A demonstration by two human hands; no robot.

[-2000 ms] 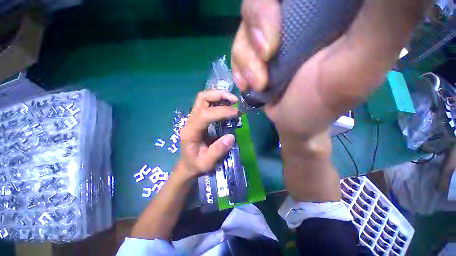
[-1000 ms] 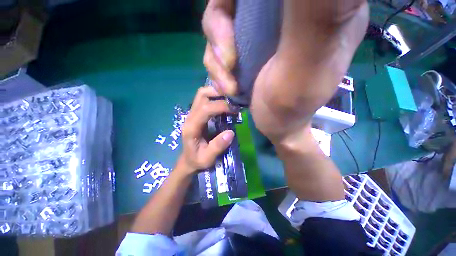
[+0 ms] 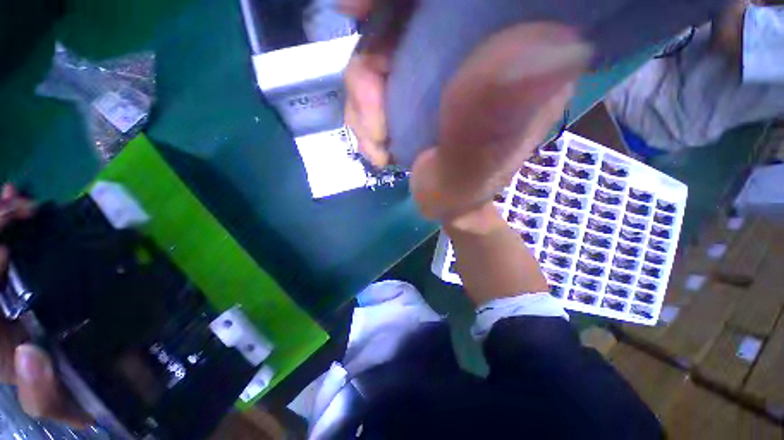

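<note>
My right hand (image 3: 494, 120) grips the grey electric screwdriver (image 3: 417, 82), its lower end beside the small metal pick-up at the front of the white screw feeder (image 3: 314, 107). The bit is not clearly visible. The green fixture plate (image 3: 211, 253) lies tilted at the left, with silver blocks on it. A dark workpiece (image 3: 94, 266) sits over it. My left hand (image 3: 39, 378), cut off by the left edge, has its fingers and thumb at the workpiece's outer side, beside a silver rod; its grip is partly hidden in shadow.
A crumpled clear bag (image 3: 120, 107) of small hardware lies beyond the fixture. A white compartment tray (image 3: 593, 232) with dark parts is right of my forearm. Brown cartons (image 3: 726, 344) are at the lower right. A person's light sleeve (image 3: 765, 43) shows at the upper right.
The view has swung right and closer. My right hand and the screwdriver have moved from above the fixture to the feeder. My left hand remains at the fixture, now at the left edge.
</note>
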